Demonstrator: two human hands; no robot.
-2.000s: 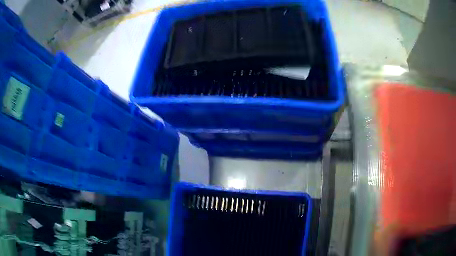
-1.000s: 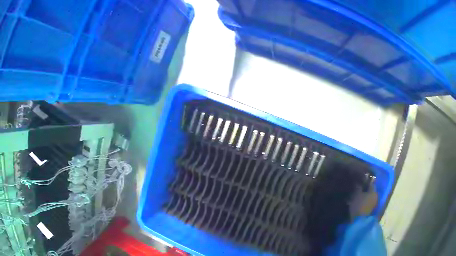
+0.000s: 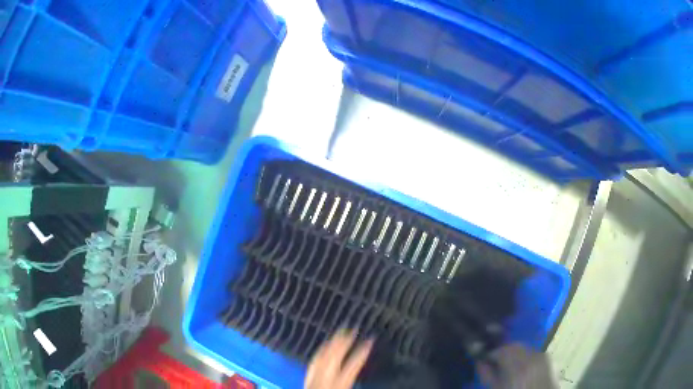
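A blue crate (image 3: pixel 228 262) holds close rows of dark curved parts (image 3: pixel 334 270); pale shiny ends line their far edge. My left hand (image 3: pixel 338 363), cut off by the bottom edge, has bare fingertips over the near side of the rows. My right hand (image 3: pixel 517 368) is blurred and cut off at the lower right, against a dark blurred mass at the right end of the crate. Whether either hand grips anything cannot be told.
Large blue crates stand at the upper left (image 3: pixel 99 76) and upper right (image 3: pixel 486 83). A pale rack (image 3: pixel 129 197) with tangled pale cables (image 3: pixel 99 281) is at the left. A red object (image 3: pixel 148 361) lies at the lower left. A metal frame edge (image 3: pixel 589 228) runs at the right.
My left hand has come into view at the crate's near side. My right hand has moved down and slightly left. The crate shows slightly further left in the view.
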